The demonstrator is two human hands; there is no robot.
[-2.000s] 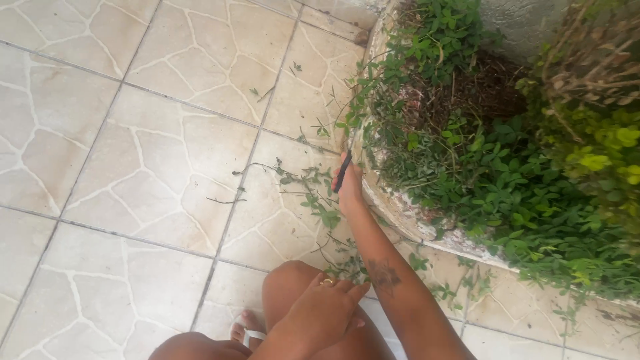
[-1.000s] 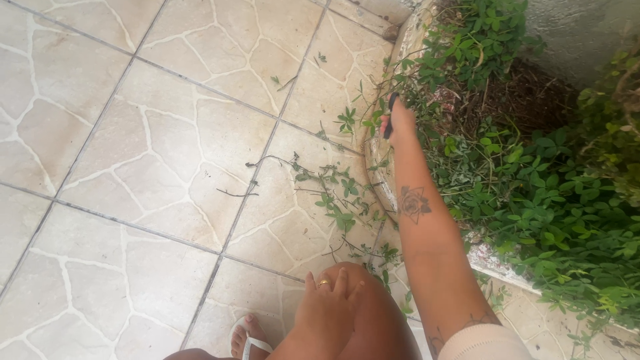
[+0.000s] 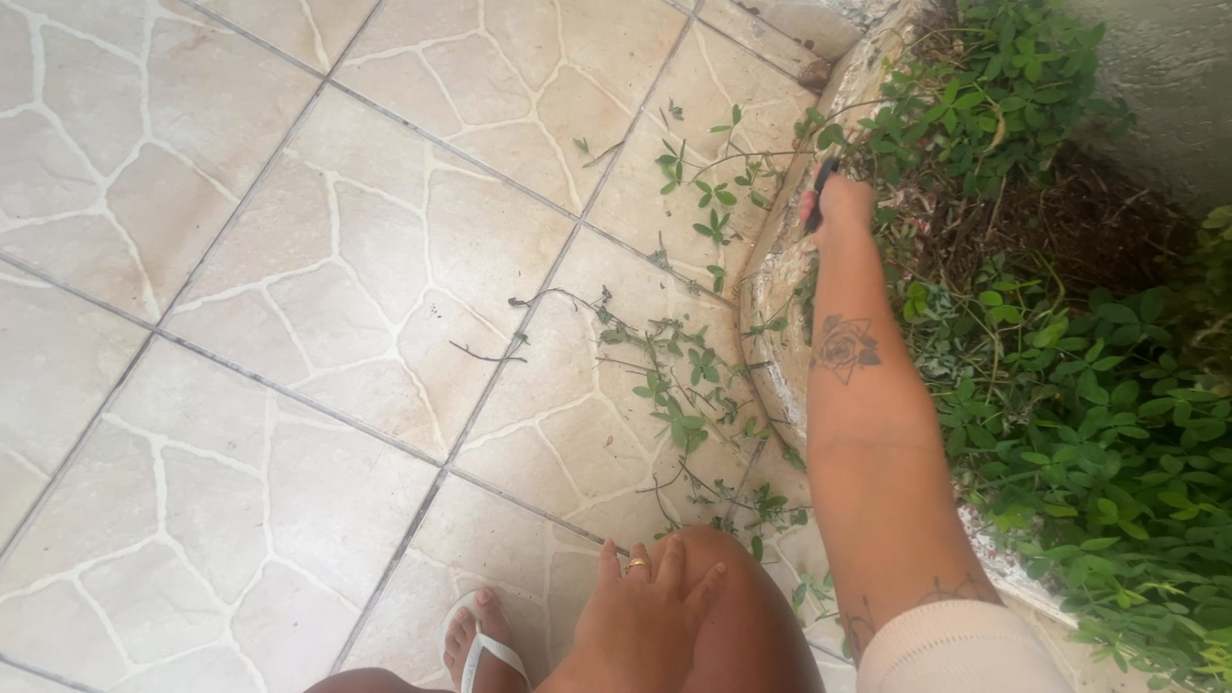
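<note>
My right hand point(image 3: 843, 204) is closed around a dark-handled tool point(image 3: 821, 195) at the curved edge of a raised planter point(image 3: 770, 260). Its working end is hidden, so its kind cannot be told. Green leafy stems point(image 3: 982, 115) hang over the planter's rim just beyond the hand, and one trailing stem point(image 3: 717, 188) reaches out over the tiles. My left hand point(image 3: 643, 606), with a ring on one finger, rests on my knee point(image 3: 717, 553), fingers spread and holding nothing. Cut or loose stems with leaves point(image 3: 683, 375) lie on the floor between both hands.
Light patterned tiles point(image 3: 366, 289) cover the floor at left. My foot in a white flip-flop point(image 3: 478, 640) is at the bottom. Dense foliage point(image 3: 1107, 404) fills the planter at right, around a brown patch of dry stems point(image 3: 1088, 221), with a rough wall point(image 3: 1155, 87) behind.
My right hand, with the dark tool, has moved along the planter's rim toward its far end. My left hand stays on my knee. The view has shifted somewhat.
</note>
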